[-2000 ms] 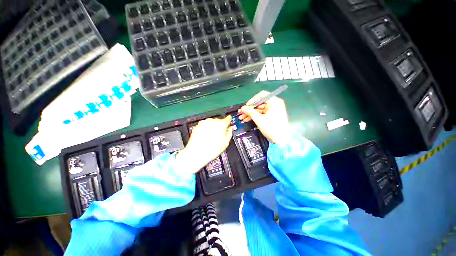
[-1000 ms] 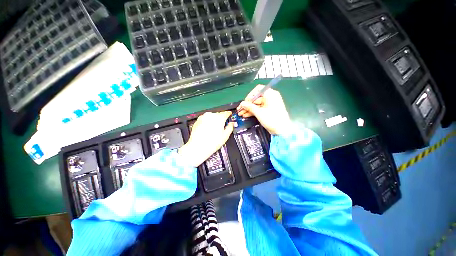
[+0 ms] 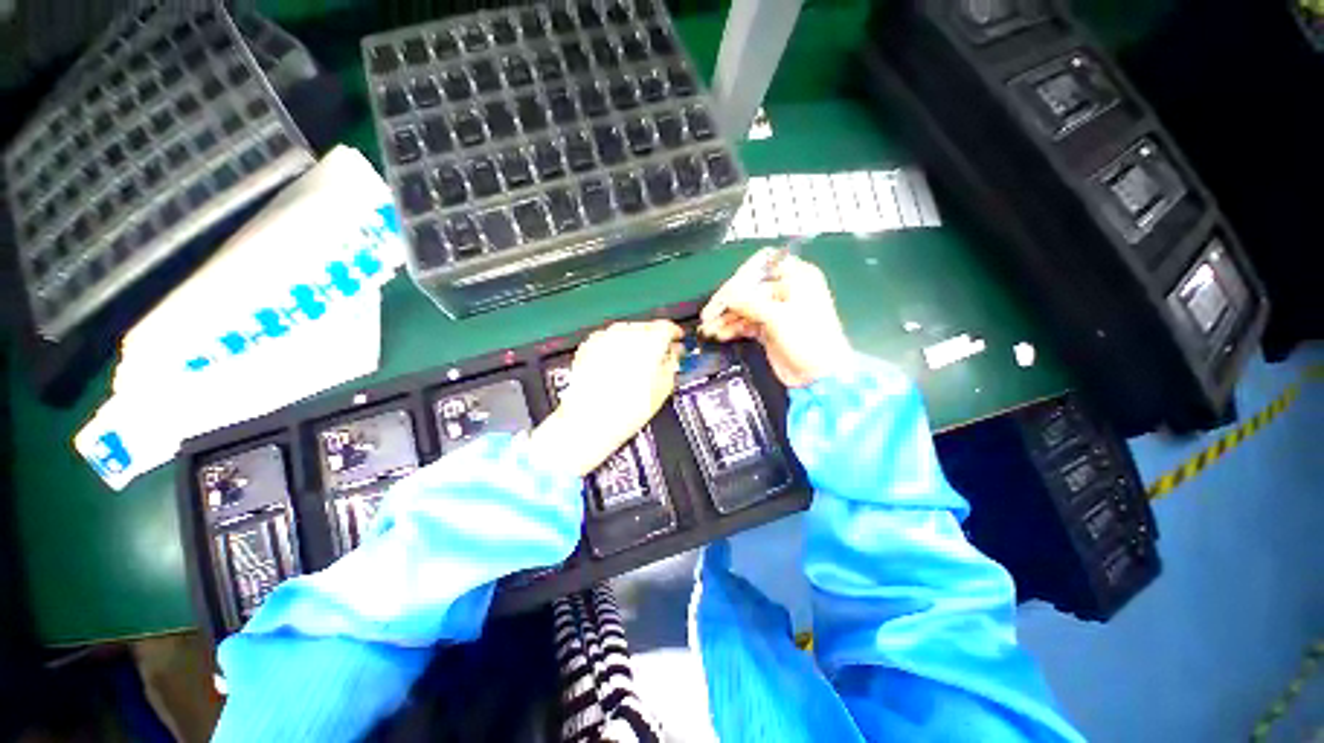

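A long black foam tray (image 3: 552, 569) lies in front of me with several phone-like units in slots. Both my hands are at the top end of the rightmost unit (image 3: 729, 431). A small blue piece (image 3: 693, 359) shows there between my fingertips. My left hand (image 3: 622, 380) rests over the neighbouring slot, its fingertips at the blue piece; whether it grips anything is hidden. My right hand (image 3: 777, 312) is pinched around thin tweezers (image 3: 780, 257), whose upper end sticks up above the fingers. The tweezers' tip is hidden.
A clear blister tray stack (image 3: 581, 250) stands behind the foam tray. A white liner sheet with blue tabs (image 3: 262, 322) and a tilted blister tray (image 3: 153, 160) lie left. A label strip (image 3: 835, 203), white scraps (image 3: 953, 350), a metal post (image 3: 755, 66) and stacked foam trays (image 3: 1082, 218) are right.
The tweezers in my right hand have tilted and show less of their length. The right fingers have shifted slightly. My left hand stays at the same unit. The whole view has shifted a little.
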